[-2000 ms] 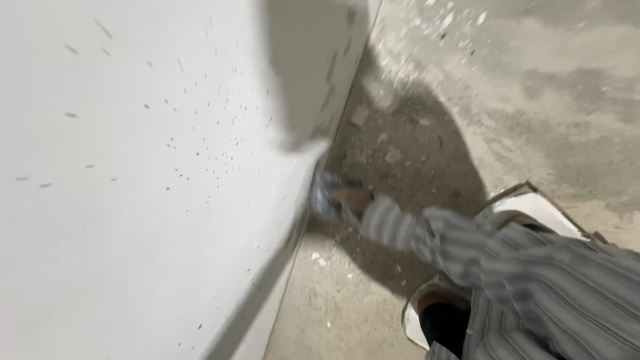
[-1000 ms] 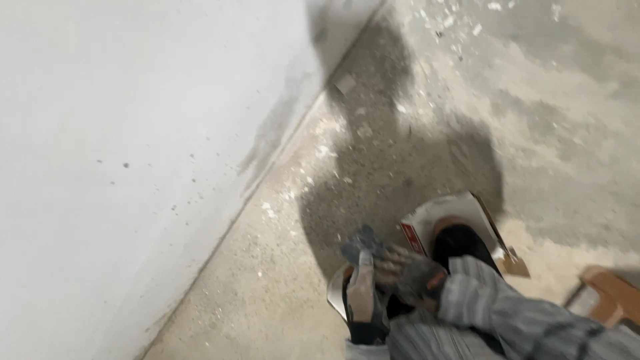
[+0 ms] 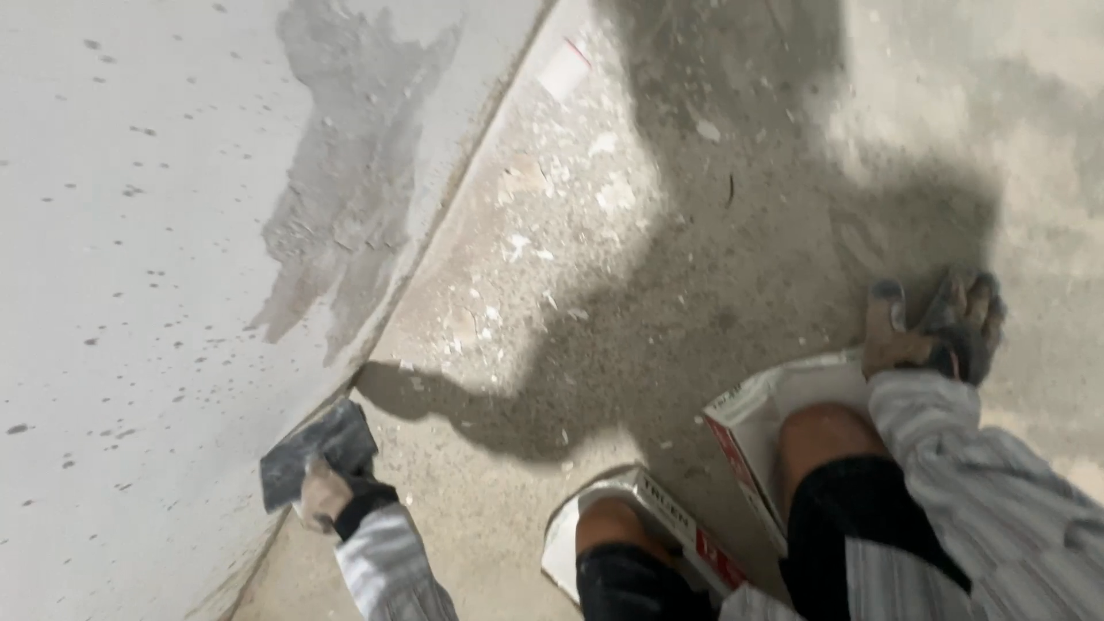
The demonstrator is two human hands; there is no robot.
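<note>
My left hand [image 3: 326, 498], partly covered by a dark glove, is closed on a dark grey flat tool [image 3: 306, 453], whose exact kind I cannot tell. The tool lies against the foot of the white wall [image 3: 103, 345], where wall and floor meet. On the wall above it is a rough grey patch [image 3: 345, 164], darker than the speckled surface around it. Off to the right, my right hand [image 3: 936, 332] wears a worn, stained glove, fingers apart, above the floor beside a cardboard box. Nothing shows in its grasp.
Two open white-and-red cardboard boxes [image 3: 746, 448] [image 3: 681, 522] surround my lower legs or knees. White flakes [image 3: 517, 246] and a pale rectangular scrap [image 3: 565, 71] lie on the concrete floor [image 3: 483, 483]. My shadow falls across the floor and reaches the wall's foot.
One second ago my hands were close together near the boxes. Now they are far apart, my left hand at the wall's foot and my right hand beyond the right box.
</note>
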